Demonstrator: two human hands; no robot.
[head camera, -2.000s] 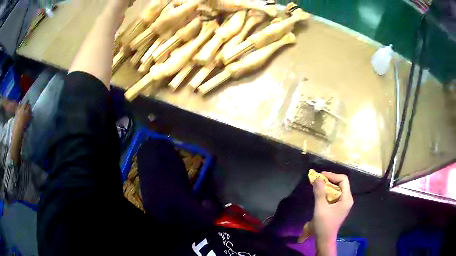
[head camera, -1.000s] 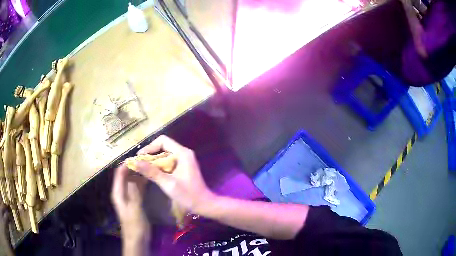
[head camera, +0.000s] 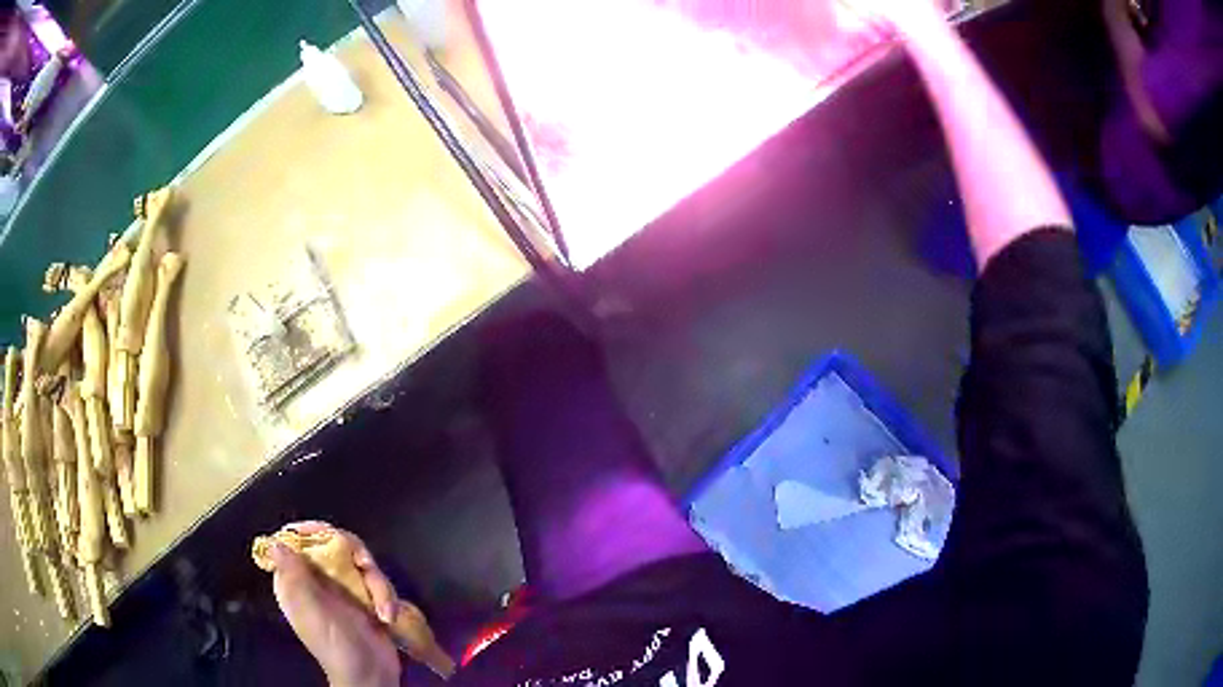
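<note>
My left hand (head camera: 342, 611) is low at the left, closed around a tan moulded leg (head camera: 424, 642). Its foot end points up and left past my fingers, and its narrow shaft points down and right. My palm and fingers hide much of the piece. My right arm stretches up to the top edge, over the glaring lit surface. My right hand (head camera: 888, 11) is washed out by the light and cut off by the edge, so its fingers and anything in them cannot be made out.
Several tan legs (head camera: 87, 423) lie piled on the bench (head camera: 402, 255) at left. A clear packet (head camera: 293, 342) and white bottle (head camera: 329, 78) are on it. A blue bin (head camera: 751, 537) with white scraps is right of my lap. Another person's arm (head camera: 1147, 81) shows top right.
My hands were together at the tan piece a second ago. My right hand has let go and moved far up and right. My left hand has moved lower with the piece.
</note>
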